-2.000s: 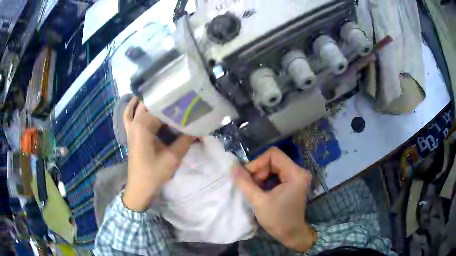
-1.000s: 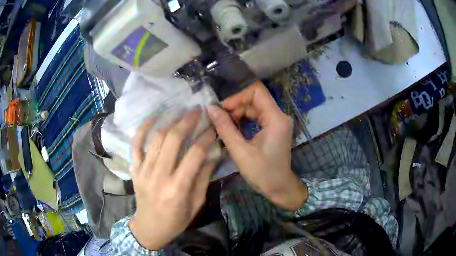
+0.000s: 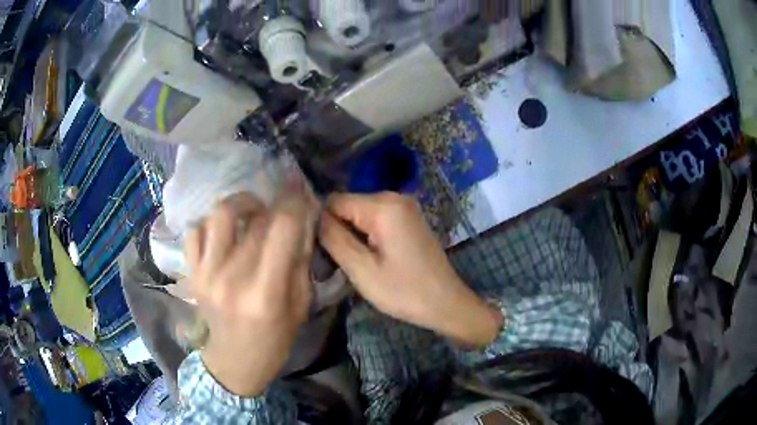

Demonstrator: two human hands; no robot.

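The light fabric piece [image 3: 220,176] lies bunched in front of the needle area of the overlock machine [image 3: 178,91]. The grey-brown garment body [image 3: 153,311] hangs below it at the left, and part shows between my hands. My left hand [image 3: 253,282] is blurred and lies over the light fabric, with its fingers bent onto it. My right hand [image 3: 390,253] pinches the fabric edge between thumb and forefinger, close beside my left fingertips. The exact edge held is hidden by the fingers.
A blue scrap tray [image 3: 477,153] with fabric trimmings [image 3: 440,137] sits right of the needle area. Cut pieces [image 3: 635,66] hang over the white table [image 3: 573,158] at the upper right. Plaid cloth [image 3: 100,216] lies at the left.
The view has shifted, so the machine sits further up and left. My left hand came from beside the machine head down onto the light fabric. Both hands are now closer together.
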